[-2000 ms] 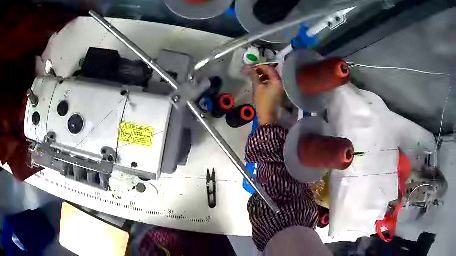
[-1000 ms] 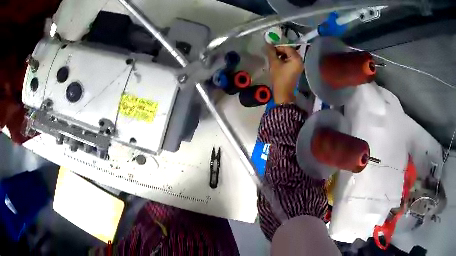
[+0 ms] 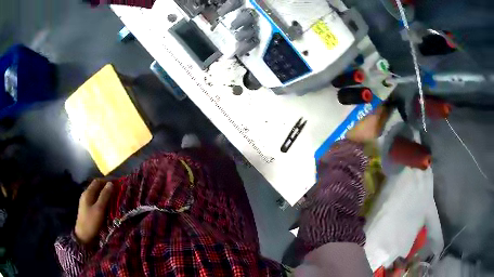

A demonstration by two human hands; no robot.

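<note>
My right hand [image 3: 369,127] is at the right edge of the white machine table [image 3: 254,127], by the blue strip. It is blurred and its fingertips are partly hidden, so I cannot tell if it holds anything. Close to it are two dark spools with red ends [image 3: 355,96] and a white-and-green round piece [image 3: 383,66]. The overlock machine [image 3: 325,59] stands at the top of the table. My left hand [image 3: 91,212] is at lower left against the red plaid clothing, fingers slightly apart, with nothing visible in it.
Black thread snips [image 3: 294,135] lie on the table. A rust-orange thread cone [image 3: 410,152] is right of my right hand, above white cloth [image 3: 398,216]. A yellow stool seat [image 3: 108,121] is left, near a blue bin [image 3: 27,81]. A metal rod [image 3: 414,59] crosses the upper right.
The view has swung left and down, bringing the stool, my clothing and my left hand into view. My right hand now appears below the white-and-green piece, by the table's blue edge.
</note>
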